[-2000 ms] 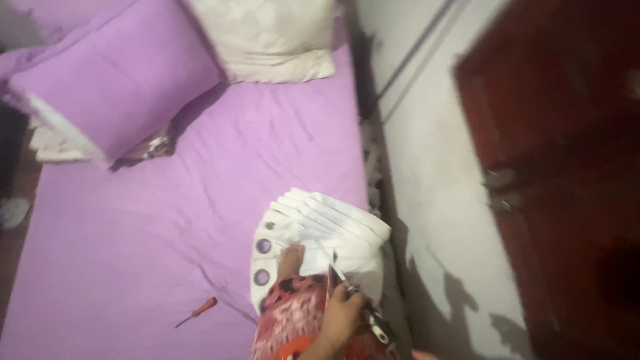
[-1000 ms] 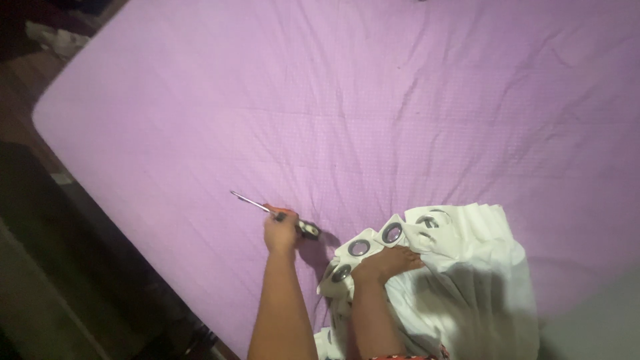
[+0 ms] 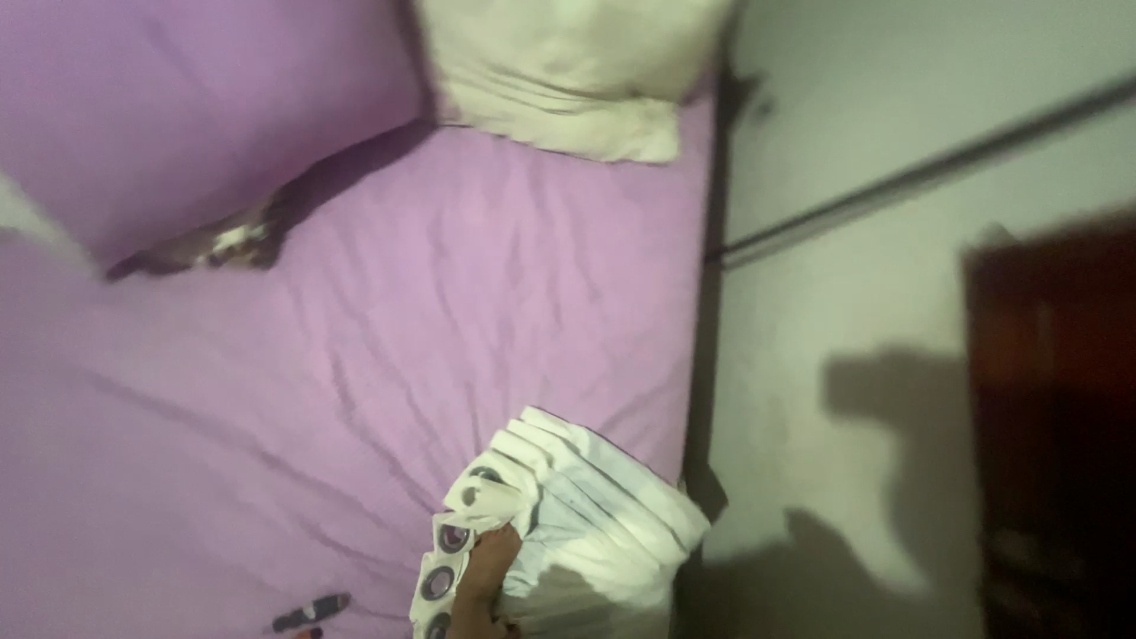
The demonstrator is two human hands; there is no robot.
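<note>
Neither my left hand nor my right hand can be made out. White pleated fabric (image 3: 612, 506) with metal eyelets (image 3: 437, 583) along its left edge lies gathered on the purple-sheeted bed at the bottom. A bare limb, which looks like a foot (image 3: 486, 572), rests on the fabric beside the eyelets. Left of it, a dark-handled tool (image 3: 311, 612) lies on the sheet, its kind blurred. A small orange-red part (image 3: 309, 634) shows just below the tool, cut off by the frame edge.
A purple pillow (image 3: 222, 98) and a cream pillow (image 3: 568, 80) lie at the top of the bed (image 3: 532, 293). A pale wall (image 3: 834, 293) runs along the bed's right side. Dark reddish-brown furniture or a door (image 3: 1056, 399) stands at the far right.
The hand that held a dark-handled tool one second ago is out of view, and a dark-handled tool now lies on the sheet. The view has swung back toward the pillows and wall.
</note>
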